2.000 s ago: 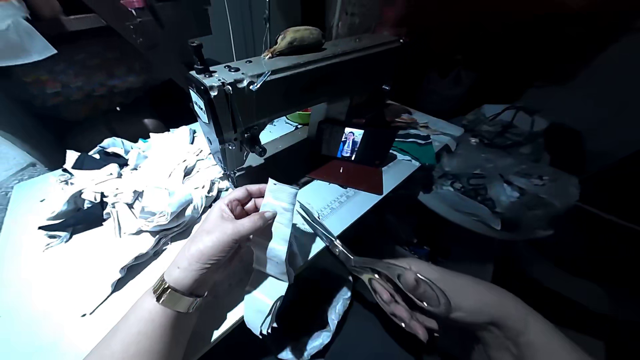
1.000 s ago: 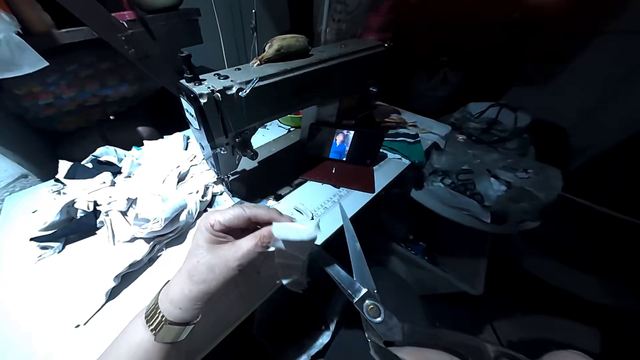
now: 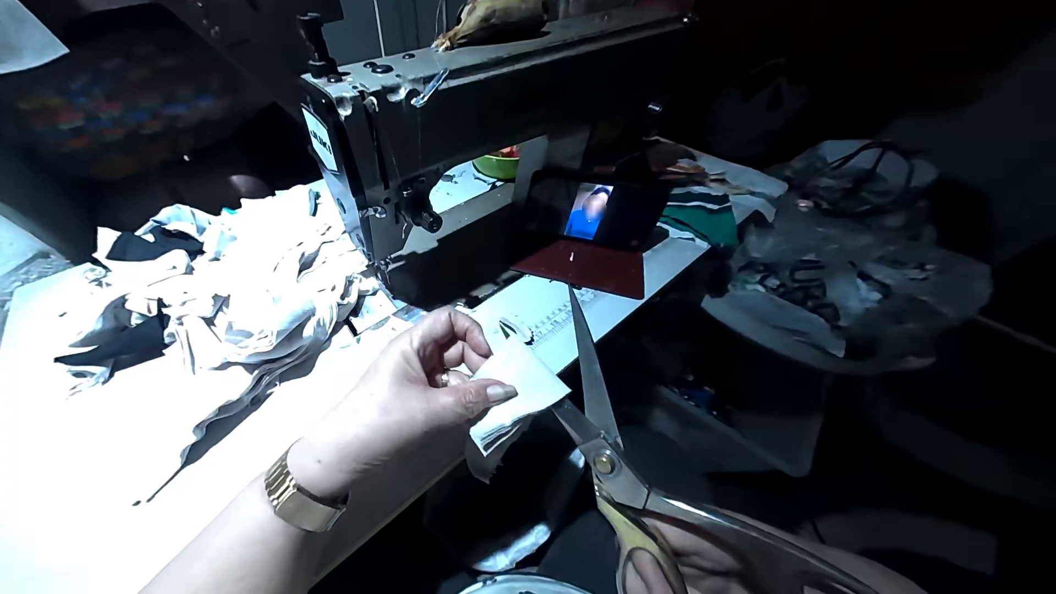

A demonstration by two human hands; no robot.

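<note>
Between the thumb and fingers of my left hand (image 3: 429, 371) is a short folded piece of white fabric (image 3: 524, 388), with several layers showing at its lower edge. My right hand (image 3: 701, 553), partly cut off by the bottom edge, holds metal fabric scissors (image 3: 605, 462) by their handles. The blades stand apart and point up and away, the lower one close to the fabric's right corner. Behind my left hand is the needle end of a Juki sewing machine (image 3: 371, 173).
White and dark fabric pieces (image 3: 247, 289) lie heaped left of the machine. A phone in a red case (image 3: 590, 268) leans on the machine bed. Striped green cloth (image 3: 701, 216) lies beyond it, and a clear plastic bag (image 3: 866, 272) is at the right. A brown object (image 3: 495, 21) rests on the machine arm.
Two seconds ago a long white strip hung from my left hand; now a shorter folded piece shows there. The scissor blades, closer together then, are now spread apart.
</note>
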